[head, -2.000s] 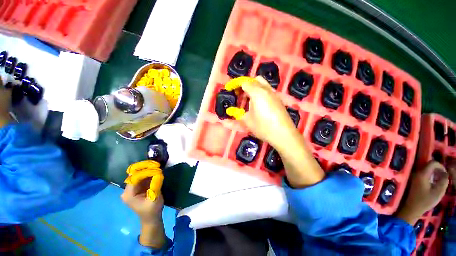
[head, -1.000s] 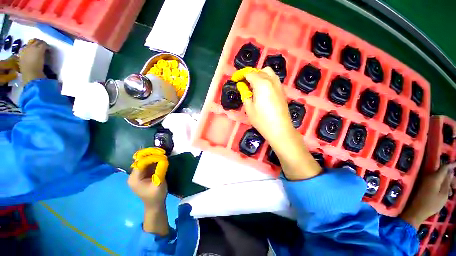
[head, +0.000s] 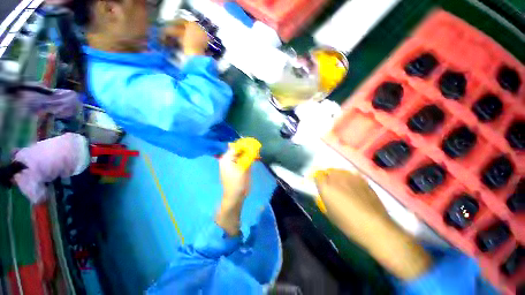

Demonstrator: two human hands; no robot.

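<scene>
The view is blurred. My left hand (head: 237, 170), with yellow finger cots on its curled fingertips, is beyond the bench edge, over the blue floor; its grip is hidden. My right hand (head: 342, 199) points left over the white sheets (head: 397, 210), below the foam tray; its yellow-tipped fingers are bent down and their grip is unclear. The salmon-pink foam tray (head: 352, 133) holds several black watch-like housings (head: 426, 119) in its pockets. One dark housing (head: 289, 125) lies on the green bench beside a crumpled white wipe (head: 315, 120).
A metal dish (head: 345, 64) with yellow finger cots (head: 329, 70) and a blurred pale bottle (head: 293, 86) stand left of the tray. A white strip (head: 357, 23) and another pink tray (head: 282, 14) lie beyond. A person in blue (head: 161, 95) sits at left; a red stool (head: 112, 161) stands behind.
The view has swung left. My right hand has left the housing at the tray's left column and moved down to the white sheets. My left hand has moved away from the loose housing, past the bench edge.
</scene>
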